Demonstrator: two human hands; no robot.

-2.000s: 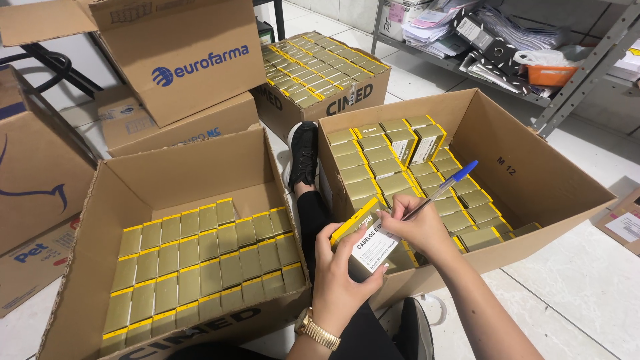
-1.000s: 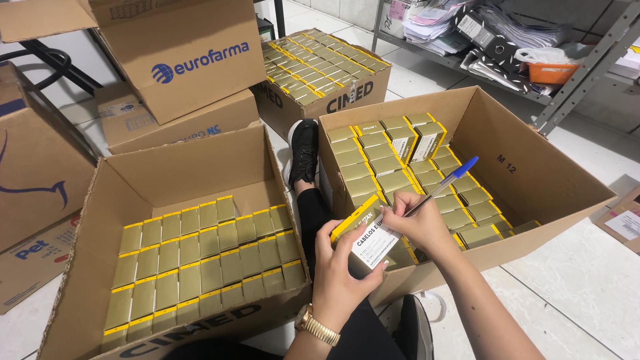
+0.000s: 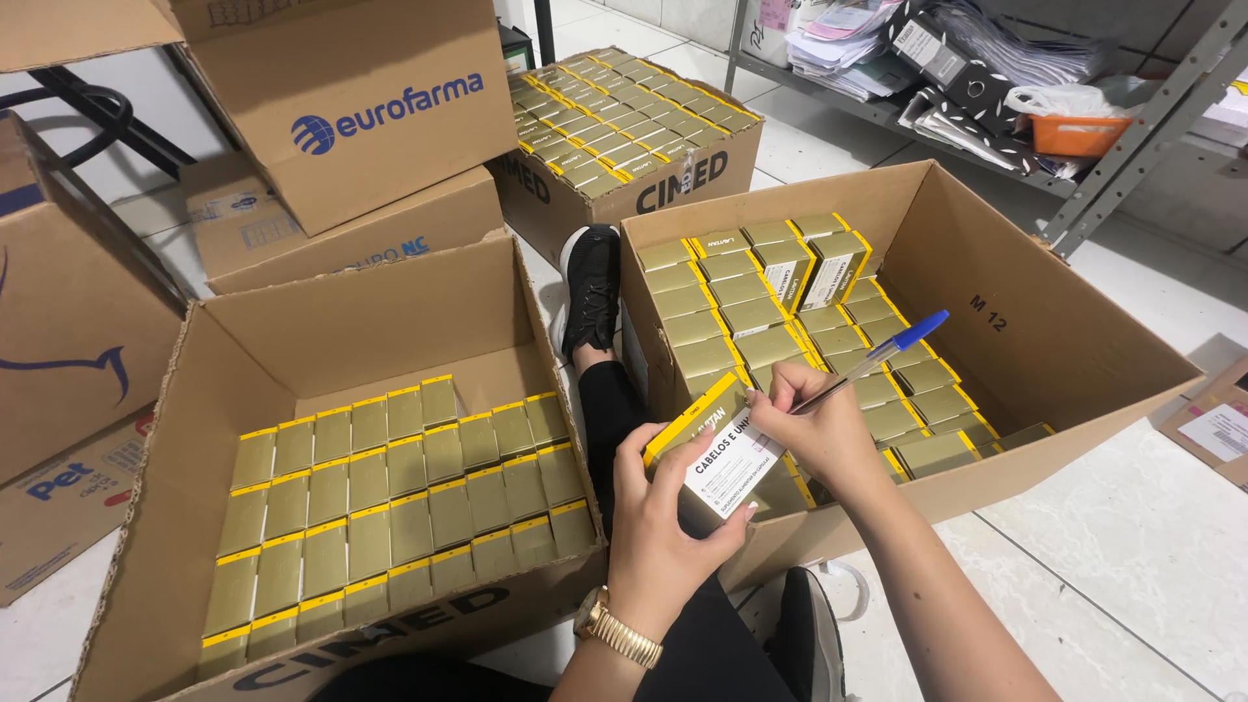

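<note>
My left hand (image 3: 673,517) grips a small gold, white and yellow supplement box (image 3: 733,466), tilted above the near wall of the right carton. My right hand (image 3: 814,419) holds a blue-capped ballpoint pen (image 3: 863,361), its cap end pointing up and right; the writing end is at the box's upper edge, partly hidden by my fingers. The right cardboard carton (image 3: 1063,292) holds many like boxes, a few raised on top at the back. The left cardboard carton (image 3: 224,361) contains rows of the same boxes, lined up along its near side.
A third carton (image 3: 702,185), packed with gold boxes, stands behind. Larger cartons (image 3: 390,146) are stacked at the back left. A metal shelf (image 3: 877,112) with papers, binders and an orange basket (image 3: 1077,135) is at the back right. My shoe (image 3: 591,292) rests between the open cartons.
</note>
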